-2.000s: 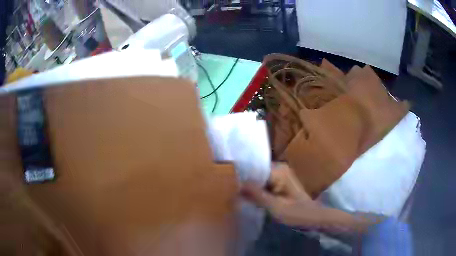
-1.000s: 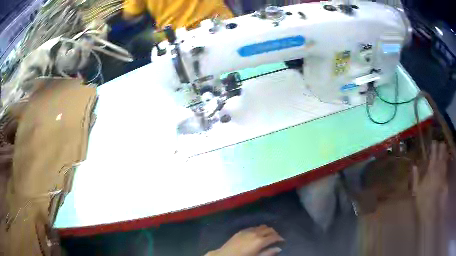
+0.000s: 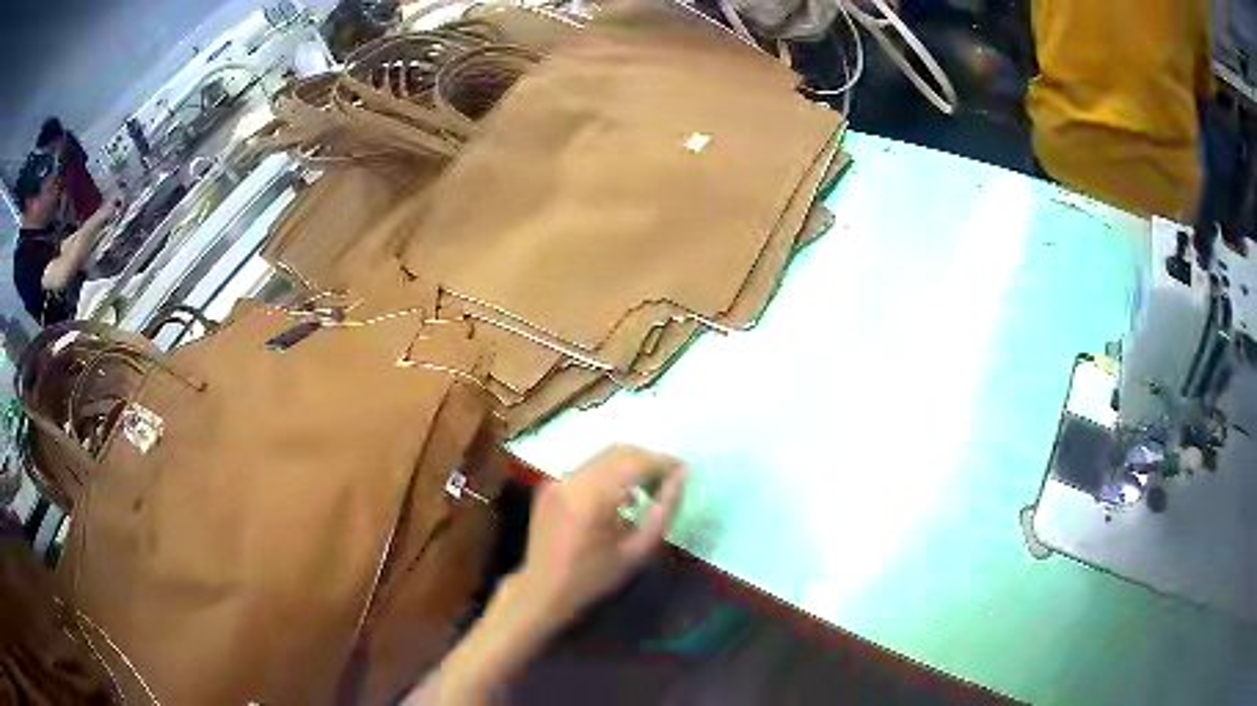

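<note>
A pile of flat brown bag panels (image 3: 620,193) lies on the left end of the pale green table, its handle loops at the back and a small pale sticker on top. More brown panels (image 3: 262,483) with handle loops lie at the lower left, nearer me. My left hand (image 3: 600,524) is over the table's front edge, just right of these panels. Its fingers are loosely curled, with a gap by the thumb and nothing visible in it. My right hand is out of the picture.
The sewing machine (image 3: 1186,428) is cut off by the right edge. The pale green table (image 3: 855,414) has a dark red front edge. A person in yellow (image 3: 1117,97) is behind the table; another person (image 3: 55,228) is far left. Pale straps hang at the top.
The view has swung left from the machine to the brown piles. My left hand has come up from the bottom edge to the table edge. My right hand has left the picture.
</note>
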